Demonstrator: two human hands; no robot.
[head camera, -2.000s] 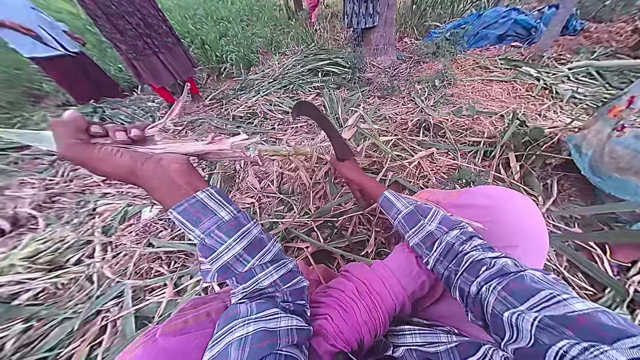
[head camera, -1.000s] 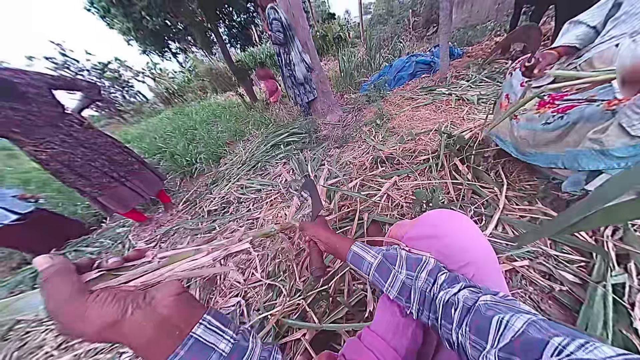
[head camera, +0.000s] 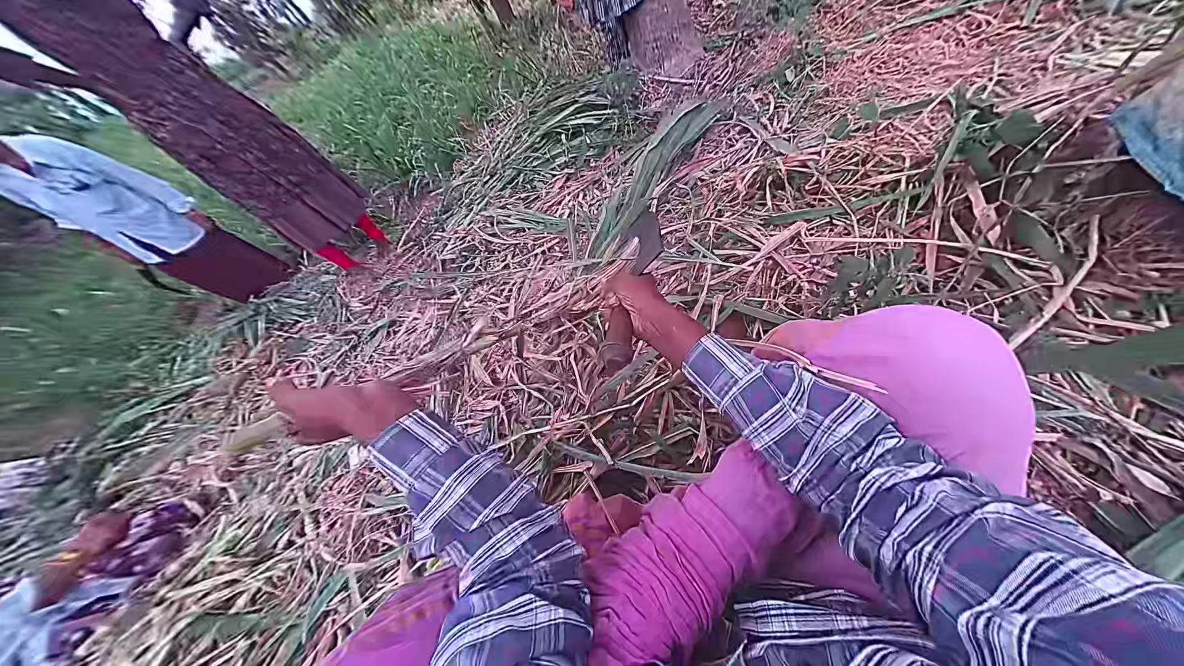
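Observation:
My right hand (head camera: 643, 310) is closed around the wooden handle of a sickle (head camera: 649, 242), in front of my raised knee; the dark blade points up and away. Dry leaves of a cut stalk also lie at this hand, and I cannot tell whether its fingers pin them. My left hand (head camera: 338, 410), blurred, is shut on a leafy plant stalk (head camera: 254, 433) whose pale end sticks out to the left. Dry leaves of the stalk run between the two hands, above the litter. Green leaves (head camera: 647, 185) reach beyond the blade.
Straw and cut leaves (head camera: 555, 379) cover the ground around me. Two people stand at the upper left, one with a light blue top (head camera: 102, 190). Part of another person shows at the lower left. A tree trunk (head camera: 661, 37) rises at the top, and blue cloth (head camera: 1152, 129) shows at the right edge.
The sickle was raised and clear of the stalk two seconds ago; now its blade is beside the leaves at my right hand. The view has swung right and back left.

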